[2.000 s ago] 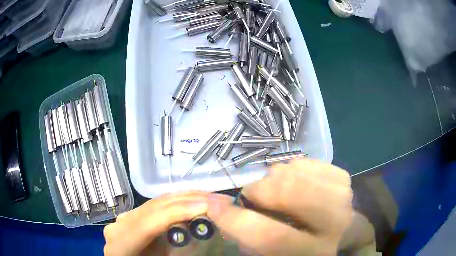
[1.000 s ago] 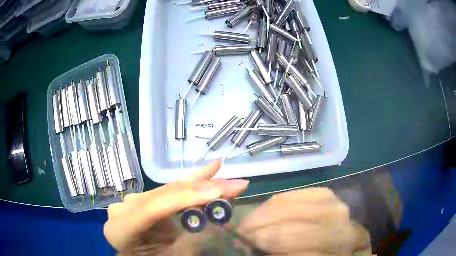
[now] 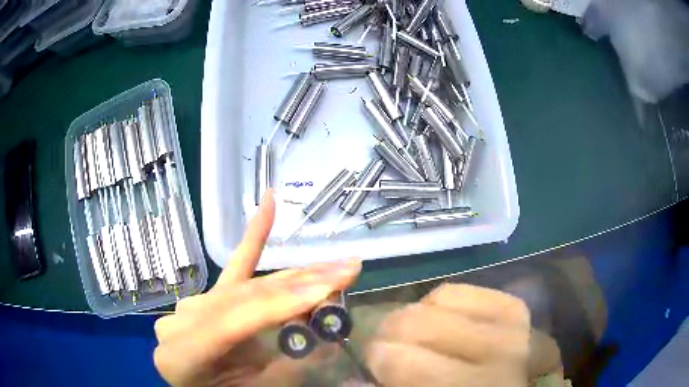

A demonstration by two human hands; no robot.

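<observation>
My left hand point(image 3: 234, 317) holds two metal cylinders point(image 3: 331, 323) side by side below the tray, their black-ringed ends with white centres facing me. Its index finger points up over the tray's near rim. My right hand point(image 3: 453, 340) is closed just to the right, slightly blurred, around a tool point(image 3: 355, 358) whose dark thin tip reaches the end of the right cylinder. The tool's handle is hidden in the hand. The white tray point(image 3: 363, 249) holds many jumbled metal cylinders. A clear packing box point(image 3: 115, 308) at the left holds cylinders in two rows, rods towards the middle.
A black phone-like slab point(image 3: 24, 212) lies at the far left. Clear boxes point(image 3: 140, 17) stand at the back left. A clear plastic bag point(image 3: 642, 57) and a whitish ring point(image 3: 536, 4) are at the back right. The green bench's curved edge runs below the tray.
My left index finger has lifted and stretched up over the tray rim. My right hand has moved away from my left fingers since the earliest frame. The view has shifted a little.
</observation>
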